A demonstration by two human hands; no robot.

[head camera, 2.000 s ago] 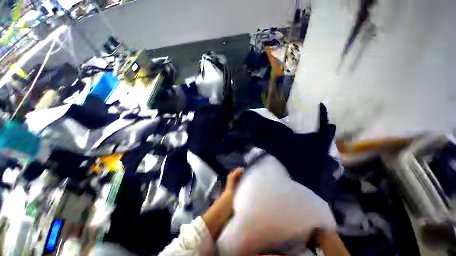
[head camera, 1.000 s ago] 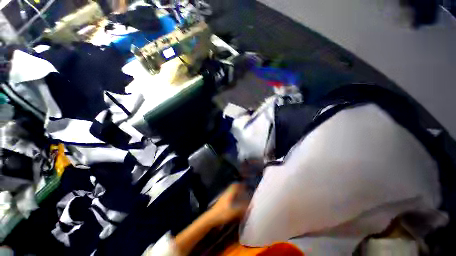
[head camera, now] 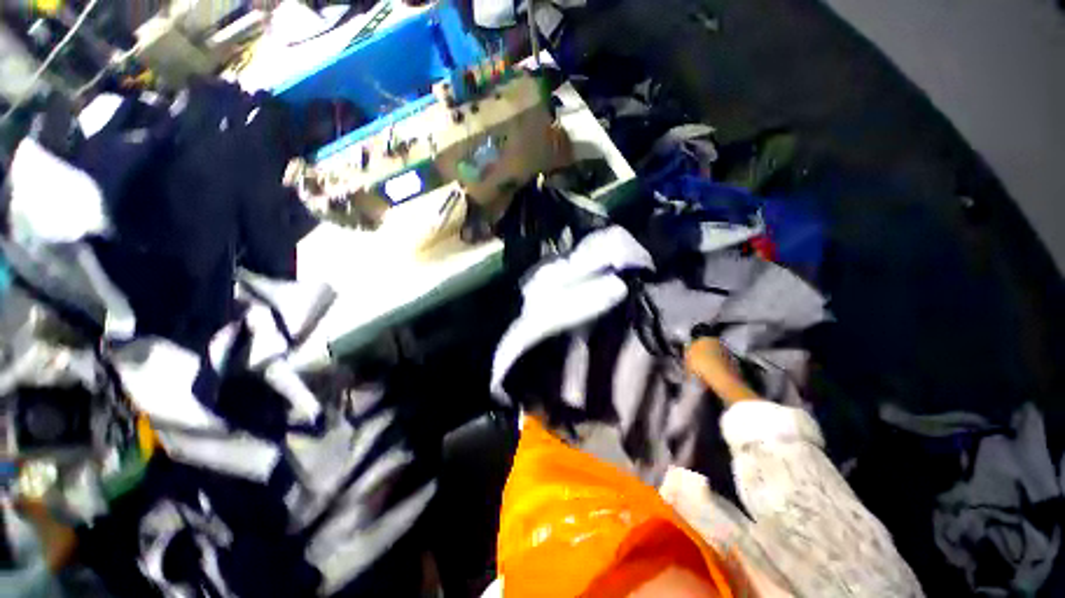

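My right hand (head camera: 710, 364) reaches from the lower right in a pale knitted sleeve and touches a heap of grey, white and dark fabric (head camera: 660, 386) right of the machine table. Its fingers are blurred and partly hidden, so its grip cannot be told. My left hand is not visible; a second pale cuff shows beside the orange cloth on my lap. The orange cloth (head camera: 572, 514) lies at the bottom centre. A white piece with a curved edge (head camera: 572, 298) lies on the left of the heap.
The beige sewing machine (head camera: 502, 134) stands on a white table (head camera: 403, 275) with a green edge. A long blue tray (head camera: 368, 76) is behind it. Navy and white panels (head camera: 210, 397) fill the left side. A blue item (head camera: 794, 234) and more fabric (head camera: 1004, 502) lie to the right.
The view has swung right and down, with the machine now larger. The large pale panel that I held is no longer spread before me. My right hand now reaches forward into the fabric heap.
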